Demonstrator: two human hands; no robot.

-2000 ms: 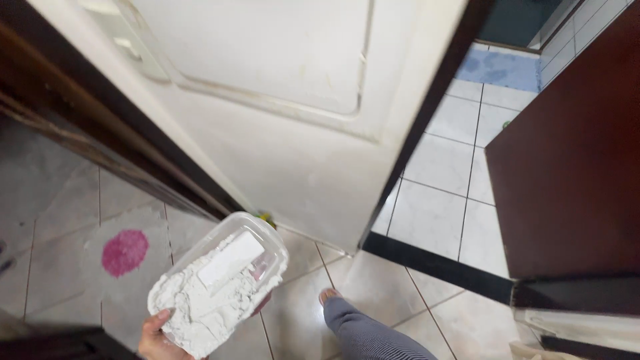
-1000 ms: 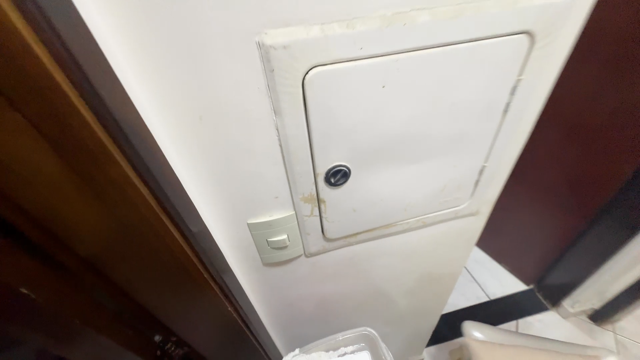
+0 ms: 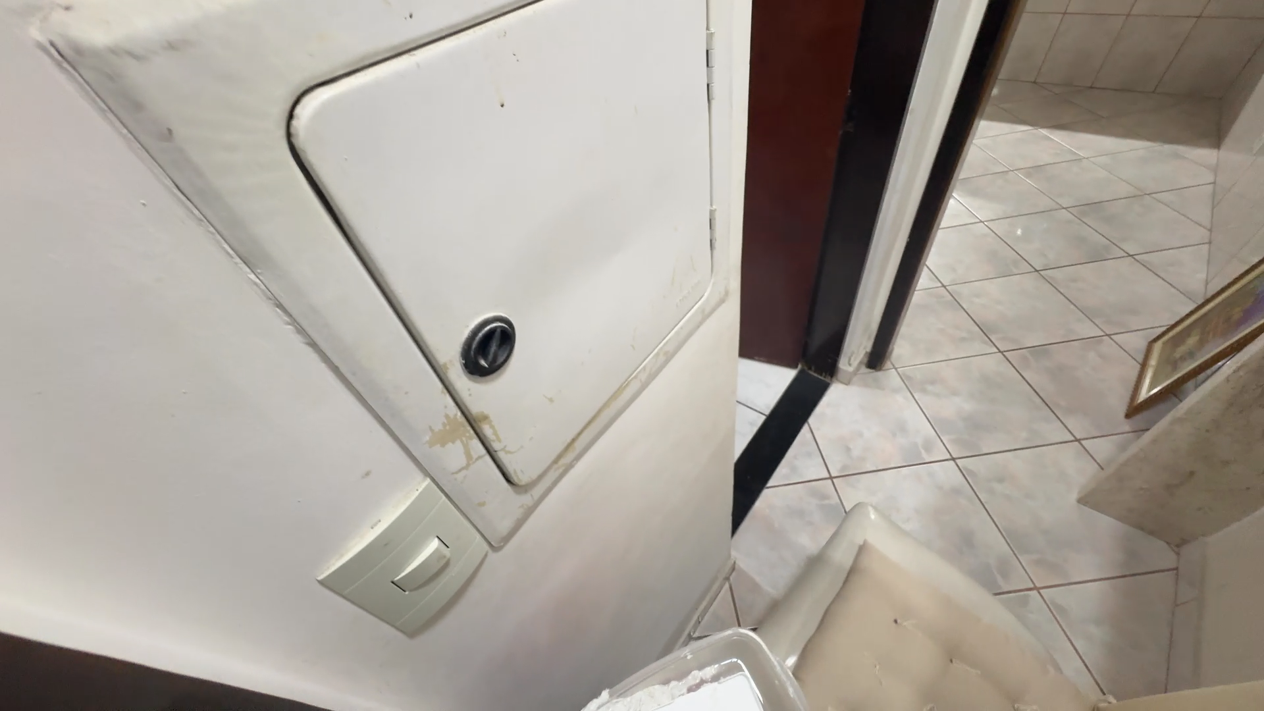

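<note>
Neither my left hand nor my right hand shows in this frame. A clear plastic tub (image 3: 736, 657) with white paste in it reaches in at the bottom edge, mostly cut off. Above it on the white wall is a white metal panel door (image 3: 573, 217), closed in its frame, with a black round latch (image 3: 489, 346) near its lower left. Beige patches of worn paint mark the frame below the latch. A pale light switch (image 3: 410, 563) sits on the wall under the panel's lower left corner.
A tufted beige upholstered chair back (image 3: 908, 632) stands at the bottom right, beside the tub. Behind are a dark red door (image 3: 800, 178), a black threshold (image 3: 775, 444) and a tiled floor (image 3: 1027, 395). A framed picture (image 3: 1200, 341) leans at the far right.
The view has swung up from the floor to the wall panel. The hand seen holding the tub two seconds ago is out of view.
</note>
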